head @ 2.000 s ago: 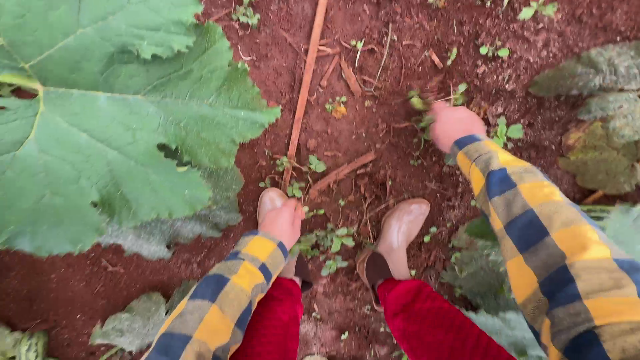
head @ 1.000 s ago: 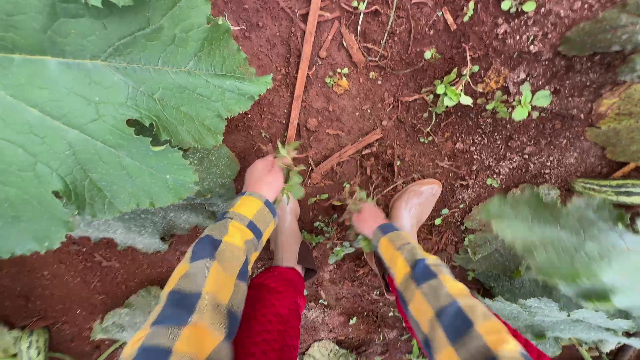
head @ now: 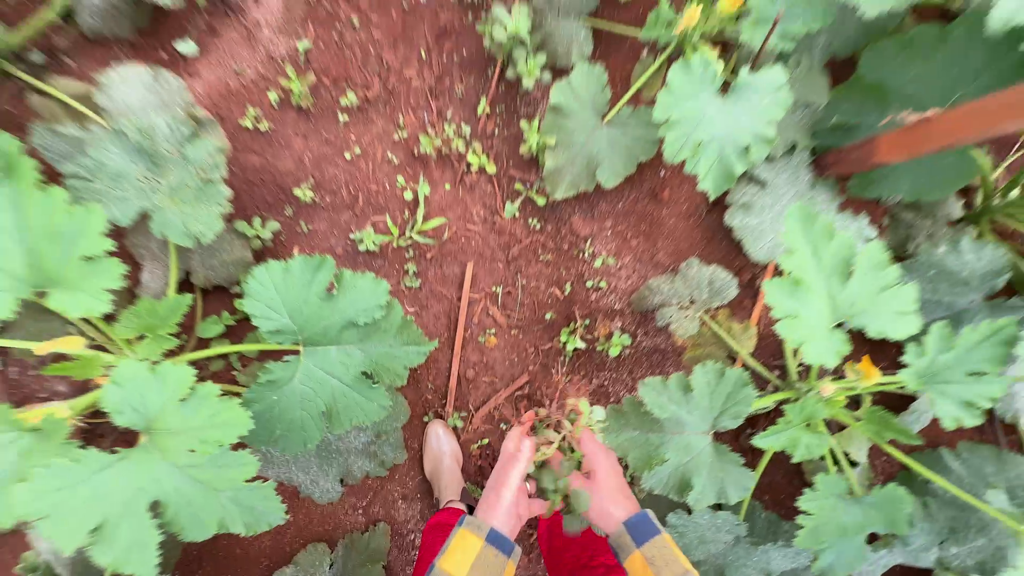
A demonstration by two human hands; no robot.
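Between my two hands, low in the head view, is a loose bunch of pulled weeds (head: 560, 456) with small green leaves and thin pale stems. My left hand (head: 512, 476) presses on the bunch from the left, with a ring on one finger. From the right, my right hand (head: 602, 484) cups the same bunch, its fingers partly hidden by leaves. Both hands are close together above red trousers (head: 576, 548). One tan boot (head: 444, 460) shows on the soil left of the hands; the other is hidden.
Red soil (head: 360, 192) runs ahead with small weeds (head: 412, 224) growing in it. Broad squash leaves (head: 332, 352) flank the path on both sides, some with yellow flowers (head: 864, 370). A thin wooden strip (head: 459, 340) lies ahead of the boot; a thicker wooden stake (head: 928, 132) crosses the upper right.
My hands, apart one second ago with weeds in each, have come together around one bunch. Two seconds ago my right hand was out at the right among weeds. The view has tilted up to show more path.
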